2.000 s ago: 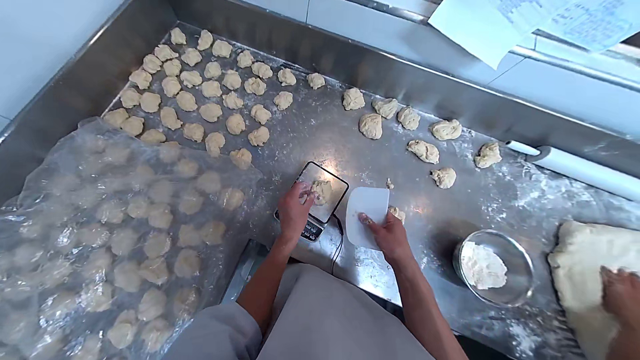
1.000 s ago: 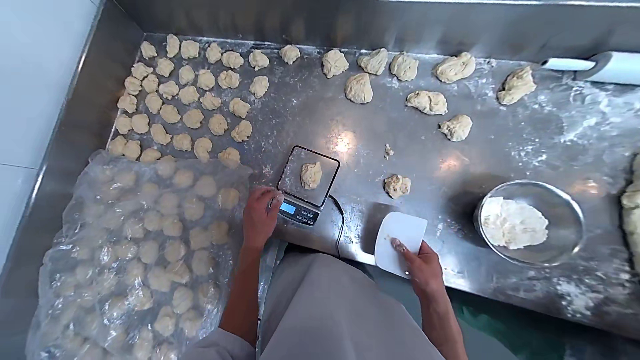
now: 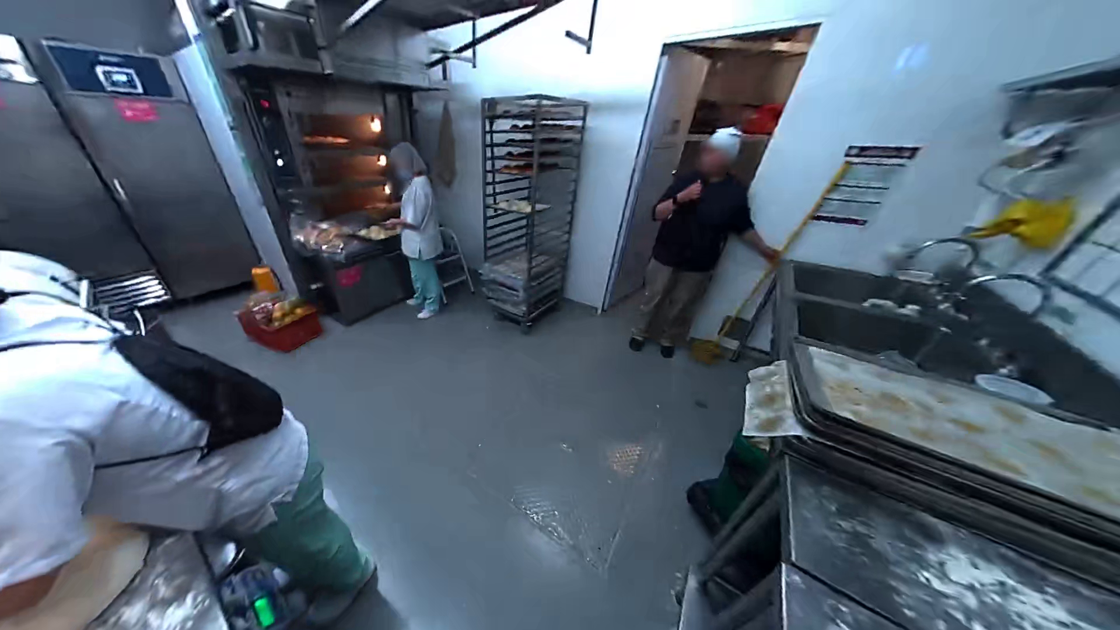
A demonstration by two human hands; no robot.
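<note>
Neither my left hand nor my right hand shows in the head view, so what they hold or touch is hidden. At the lower left, a co-worker in a white top bends over a floured metal table (image 3: 166,591), an arm near a pale sheet of dough (image 3: 109,569). The scale, the white scraper and the small dough pieces are out of sight.
Sheet pans with stained baking paper (image 3: 954,420) lie stacked beside the sinks (image 3: 840,324) at right. A wheeled rack (image 3: 529,210), a deck oven (image 3: 337,166) and a red crate (image 3: 280,328) stand farther back. One person is at the oven, another holds a yellow-handled broom (image 3: 792,236).
The view has swung from the table with the dough pieces up to the room. Both of my hands, in view one second ago with the right on the white scraper, have left the picture.
</note>
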